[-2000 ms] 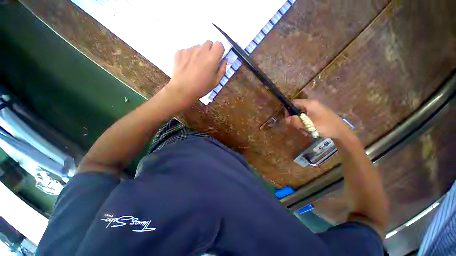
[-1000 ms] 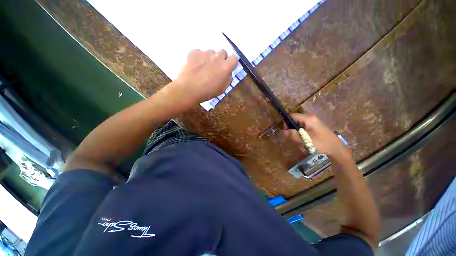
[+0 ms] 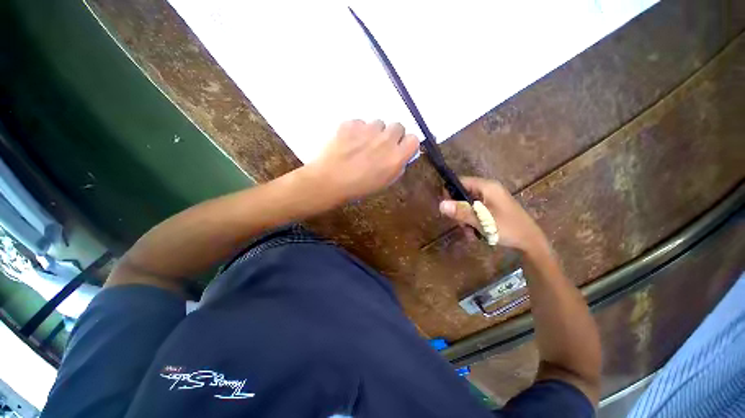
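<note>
My right hand (image 3: 494,214) is closed around the cream-wrapped handle of the long dark shears (image 3: 398,83). The blades lie over the white marker paper (image 3: 278,61), pointing up and left. They look nearly closed. My left hand (image 3: 372,155) rests at the near corner of the paper beside the blades, fingers curled down. A small pale bit of material shows at its fingertips; whether it is gripped is hidden. No striped fabric edge shows clearly beside the paper now.
A silver metal clamp (image 3: 498,294) with a loop handle lies on the brown wooden table (image 3: 564,139). A dark metal rail (image 3: 653,255) crosses beyond it, with blue clips (image 3: 439,344) near its end. Striped cloth (image 3: 694,359) is at lower right. Green floor (image 3: 163,139) lies left.
The view has shifted, so more paper shows. The left hand has moved right and down in view. The shears stand steeper, and the blue-striped edge seen before beside the hand no longer shows.
</note>
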